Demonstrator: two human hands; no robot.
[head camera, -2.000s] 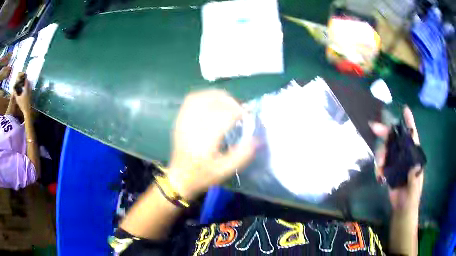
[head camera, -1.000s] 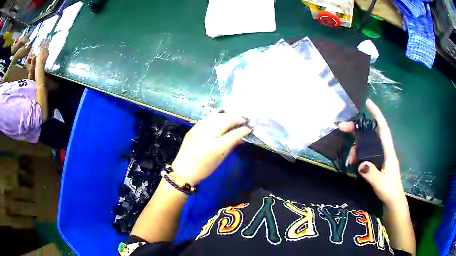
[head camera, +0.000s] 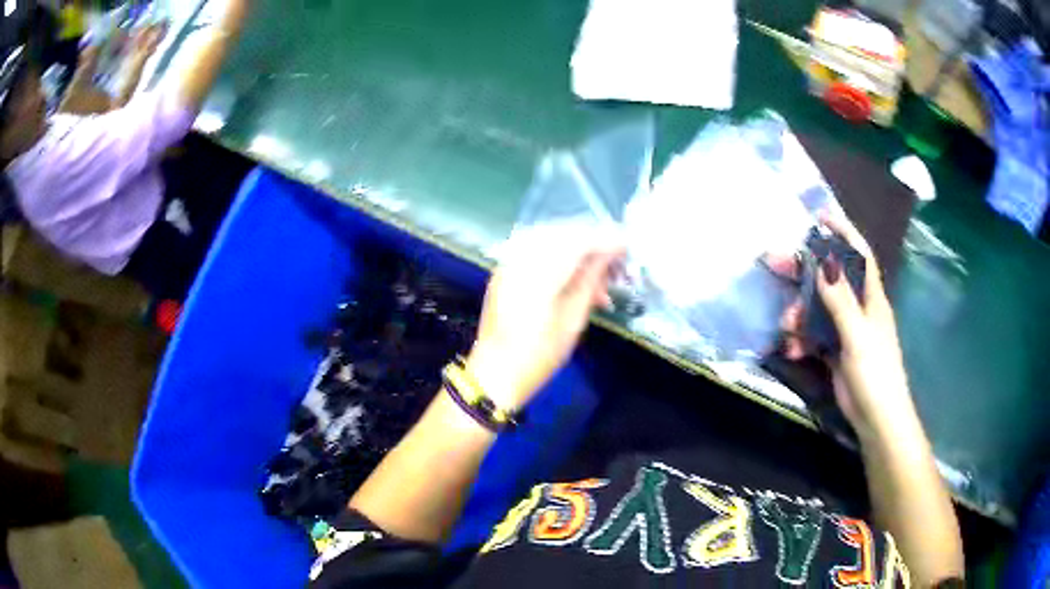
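Note:
My left hand (head camera: 555, 301) is at the bench's front edge, its fingers closed on a clear plastic bag (head camera: 593, 173) that stands up off the left side of the bag stack. My right hand (head camera: 852, 301) holds a black power adapter (head camera: 831, 276) over the right part of the stack of clear plastic bags (head camera: 720, 224). The adapter's cord is partly hidden by the fingers. Both hands are somewhat blurred. A dark mat (head camera: 864, 184) shows under and behind the stack.
A blue tub (head camera: 207, 380) with dark bagged items (head camera: 368, 391) stands below the bench at left. A white sheet stack (head camera: 654, 52), a small printed box (head camera: 858, 58), a white lump (head camera: 914, 176) and blue gloves (head camera: 1016, 138) lie farther back. A person in light purple (head camera: 98, 184) is at left.
My left hand has lifted a clear bag up from the stack. My right hand has brought the adapter left, over the bags. The co-worker appears nearer and leans over the bench.

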